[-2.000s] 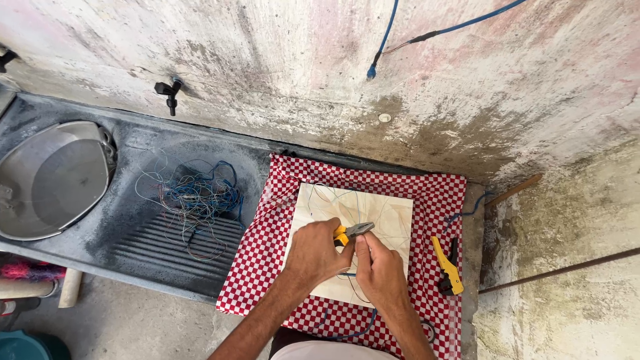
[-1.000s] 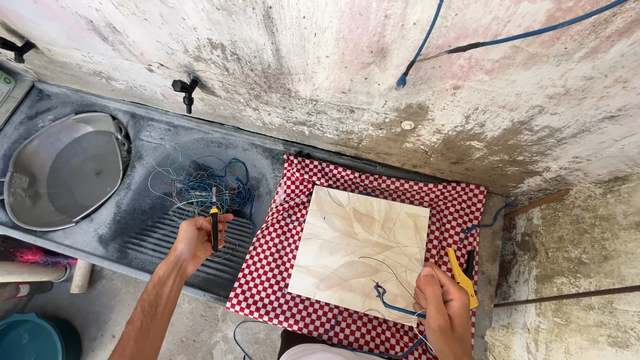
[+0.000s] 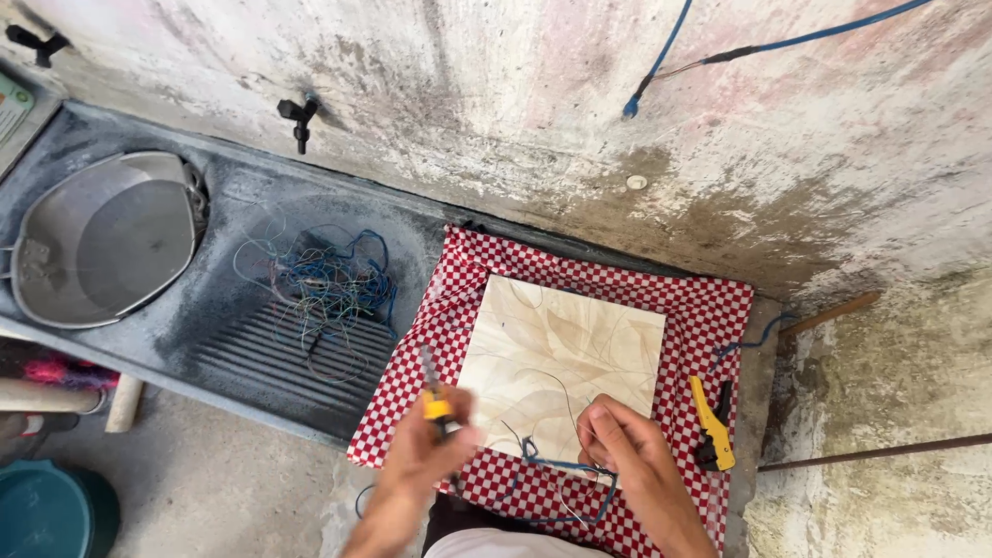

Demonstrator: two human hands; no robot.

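Note:
My left hand [image 3: 430, 446], slightly blurred, grips pliers with yellow-and-black handles [image 3: 437, 404], the metal jaws pointing up over the checkered cloth. My right hand [image 3: 620, 442] holds thin wires and a blue cable [image 3: 570, 465] between its fingertips, at the lower right of a square tile with a leaf pattern [image 3: 570, 353]. The tile lies on the red-and-white checkered cloth [image 3: 411, 380]. To the right, a yellow-and-black wire stripper [image 3: 713, 426] rests on the cloth. A tangle of thin coloured wires [image 3: 333, 283] lies in the sink left of the cloth.
A metal basin [image 3: 116, 240] stands in the left of the dark sink [image 3: 256, 333], whose ribbed part lies beside the cloth. A black tap [image 3: 299, 120] juts from the stained wall. Blue cable [image 3: 821, 35] hangs above. A teal bucket [image 3: 54, 511] is on the floor at lower left.
My left hand has moved with the pliers from over the sink's ribbed part to the cloth beside the tile. My right hand has moved left, nearer to it, with the wires still held.

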